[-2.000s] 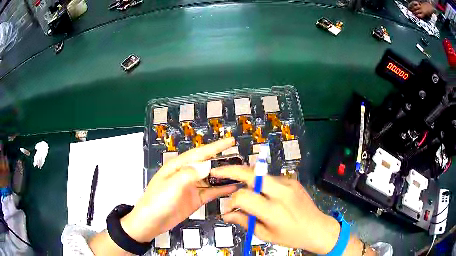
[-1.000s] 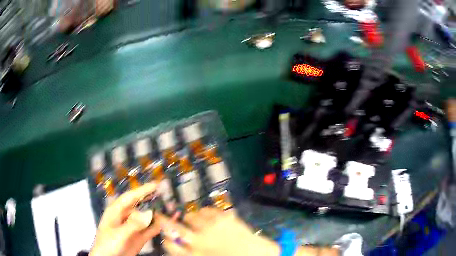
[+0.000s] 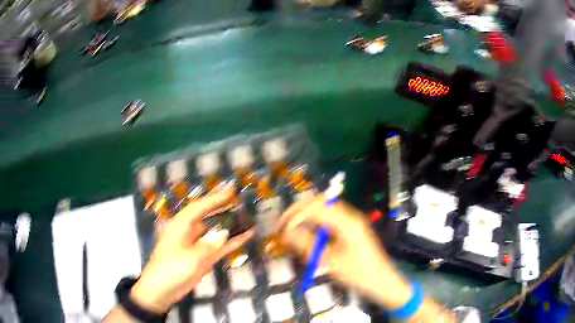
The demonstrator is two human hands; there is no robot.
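Observation:
My left hand (image 3: pixel 189 243) is over the blister tray (image 3: pixel 302 142) with fingers curled around a small dark watch housing (image 3: pixel 238 219), blurred and partly hidden by the fingers. My right hand (image 3: pixel 343 243) is just to its right and holds a blue pen-like tool (image 3: pixel 316 252), slanted, with its pale end up. The right fingertips are apart from the housing. The clear tray holds rows of pale square display modules (image 3: pixel 241 158) with orange flex cables (image 3: pixel 265 186).
A white paper sheet (image 3: pixel 104 240) with a black pen (image 3: pixel 86 277) lies left. A black pressing fixture (image 3: pixel 394 236) with white nests (image 3: pixel 432 214) and a red digital display (image 3: pixel 428 87) stands right. Loose small units lie on the green surface beyond the tray.
Compared with two seconds ago, the view has turned right and more of the fixture shows. My right hand has moved away from the housing in my left hand.

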